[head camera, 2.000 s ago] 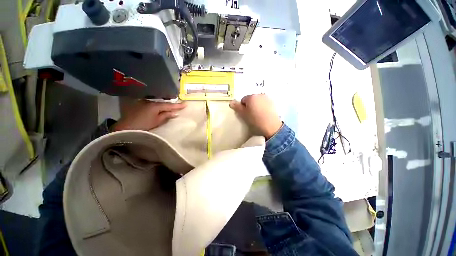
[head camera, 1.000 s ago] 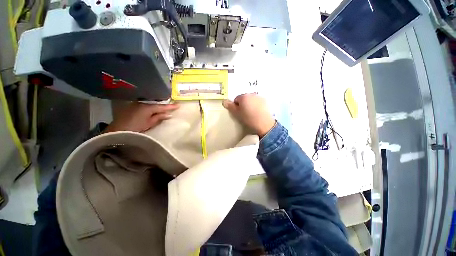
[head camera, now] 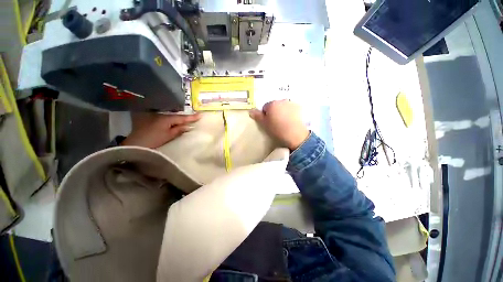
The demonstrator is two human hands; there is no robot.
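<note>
A beige bag body (head camera: 220, 206) lies from the clamp down over my lap, its wide opening at the lower left. Its flattened end meets the front edge of the yellow clamp frame (head camera: 223, 106). A yellow binding strip (head camera: 226, 140) runs down its middle. My left hand (head camera: 157, 128) lies on the bag end left of the strip, fingertips near the clamp's left corner, partly under the machine head. My right hand (head camera: 282, 124) grips the bag's right edge, thumb and finger near the clamp's right corner. The part under the clamp is mostly hidden.
The dark grey machine head (head camera: 113, 74) stands at upper left. A touchscreen (head camera: 416, 25) is at upper right. A thin black cable (head camera: 372, 104) and a yellow oval piece (head camera: 404, 109) lie on the white table. Bag pieces (head camera: 25, 132) with yellow edges hang at left.
The camera view has shifted slightly. The bag's open flap near my lap has shifted a little to the left. Both hands keep their places on the bag at the clamp.
</note>
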